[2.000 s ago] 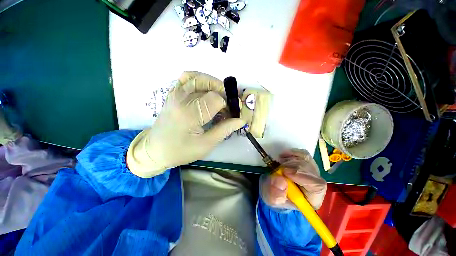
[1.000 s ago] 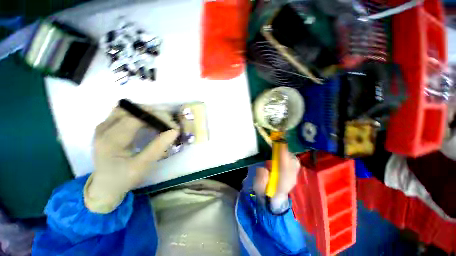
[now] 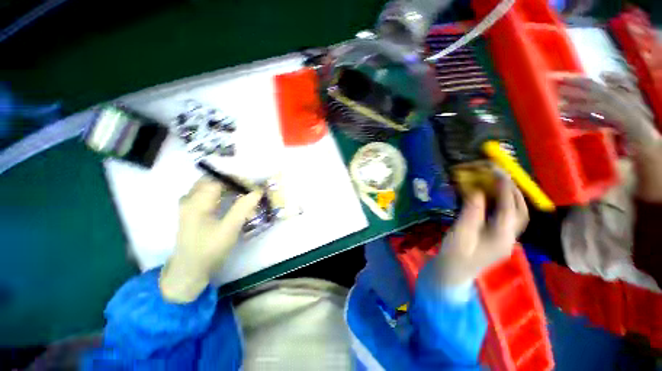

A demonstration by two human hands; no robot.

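My gloved left hand (image 3: 201, 228) is shut on slim black tweezers (image 3: 223, 177) over the white mat. Their lower end is at my fingertips, beside a blurred clear lamp part (image 3: 258, 222) with dark bits. A pale cream block (image 3: 288, 199) is just to its right. The soldering iron (image 3: 520, 176), seen by its yellow handle, lies slanted at the right by the iron stand. My right hand (image 3: 490, 228) is just below it, fingers bent over the yellowish tray (image 3: 475, 176). Blur hides whether these fingers touch the iron or hold anything.
Black-and-white components (image 3: 206, 129) lie behind my left hand, between a black box (image 3: 147, 142) and a red sheet (image 3: 300, 107). A silvery-filled cup (image 3: 377, 169) stands right of the mat. Red compartment trays (image 3: 538, 94) stand at the right. Another person's hand (image 3: 610, 105) is at them.
My right hand has moved right from the cup to the yellowish tray, and the iron is now there. The view has swung right. My left hand still holds the tweezers over the mat.
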